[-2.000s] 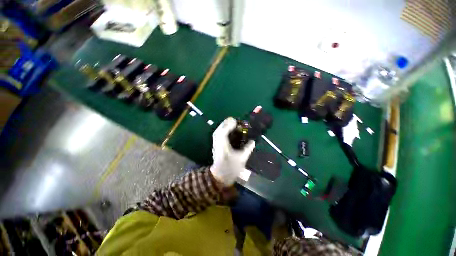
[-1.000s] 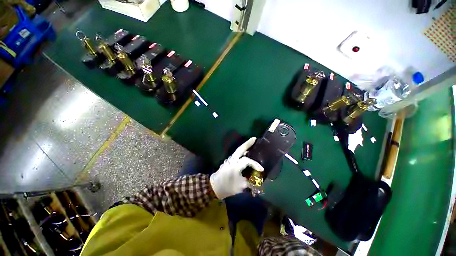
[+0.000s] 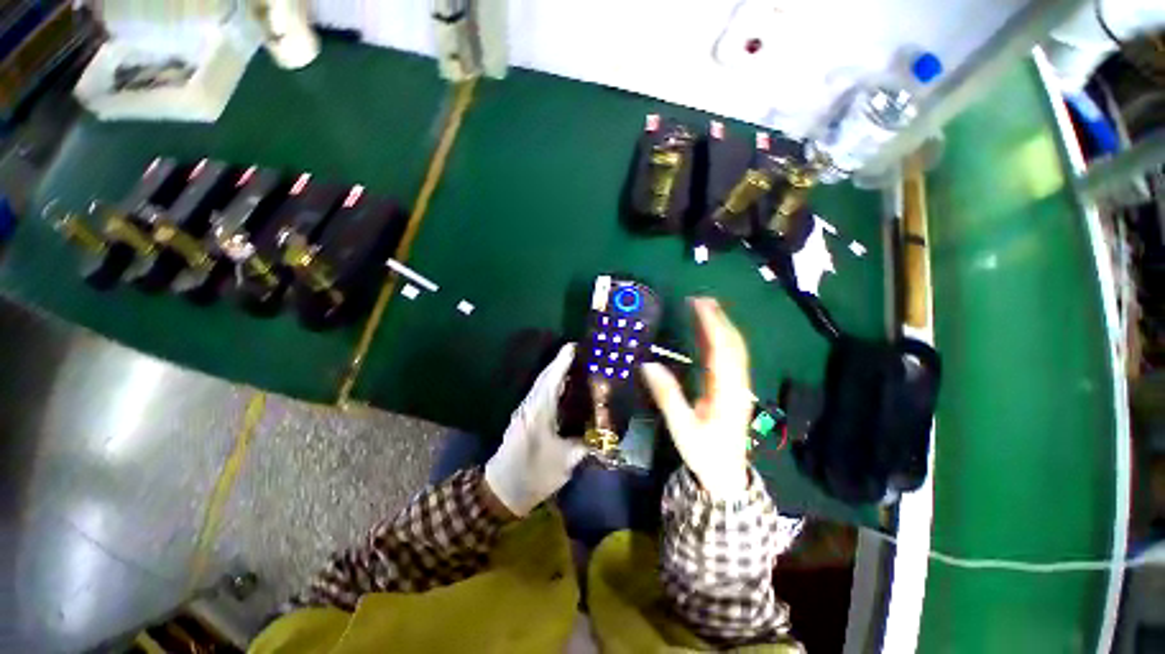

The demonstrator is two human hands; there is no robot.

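Observation:
My left hand [image 3: 534, 441], in a white glove, holds a black smart lock panel [image 3: 622, 335] by its lower left side. The panel's keypad dots and a ring at its top end glow blue-white. A brass lock cylinder with keys [image 3: 602, 438] hangs at its lower end. My right hand [image 3: 710, 406] is bare, with fingers apart, just right of the panel. It looks empty and is slightly blurred. Whether a fingertip touches the panel's edge is hard to tell.
Several lock panels [image 3: 351, 256] lie in a row at left. Three more [image 3: 663, 175] lie near the blue-capped bottle [image 3: 882, 125]. A black pouch [image 3: 873, 419] lies at right beside a small green board [image 3: 764, 423]. White tissue [image 3: 811, 259] and small labels lie on the mat.
The keypad, dark before, is now lit, and the panel is more upright in view. My bare right hand has come in beside it. The view has shifted.

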